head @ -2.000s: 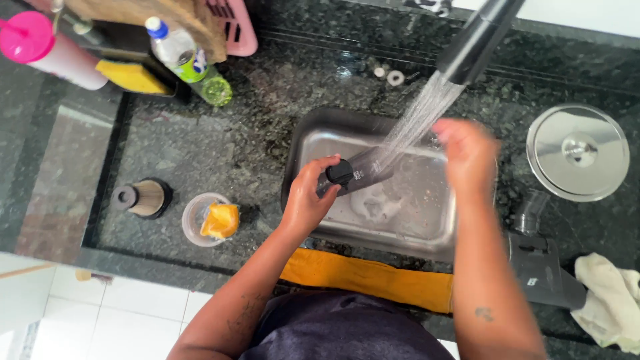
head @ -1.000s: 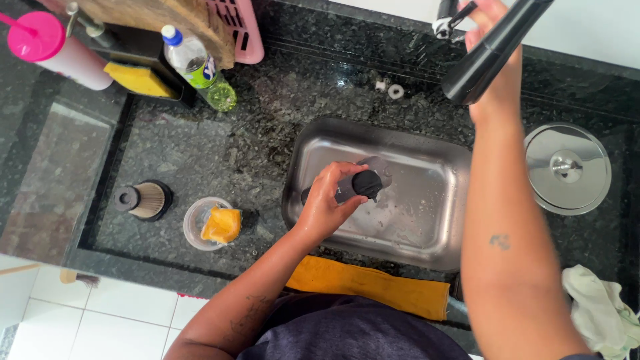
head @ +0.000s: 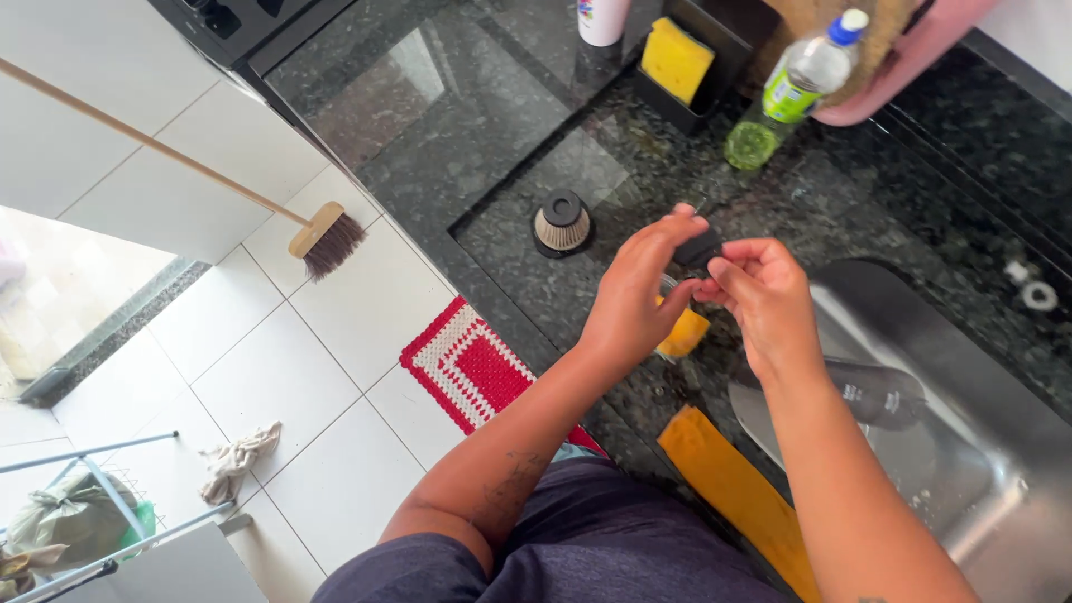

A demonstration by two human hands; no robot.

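Observation:
A small dark round part (head: 697, 248) is between my hands above the counter; its exact kind is unclear. My left hand (head: 645, 280) has its fingers around the part's far side, and my right hand (head: 758, 293) pinches its near edge. Below them a clear plastic cup holds an orange cloth or sponge (head: 684, 331), partly covered by my left hand. A pleated vacuum filter (head: 562, 223) stands on the granite to the left. In the steel sink (head: 997, 469) lies a transparent dark plastic container (head: 875, 392), partly behind my right forearm.
At the back stand a bottle of green liquid (head: 783, 96) and a black holder with a yellow sponge (head: 677, 60). An orange cloth (head: 737, 502) lies along the sink's front edge. On the floor are a broom (head: 328, 239) and a red-and-white mat (head: 469, 368).
The view has swung left. My right hand has left the faucet and joined my left hand at the dark part. The water seen running two seconds ago hit the container, which now lies in the sink.

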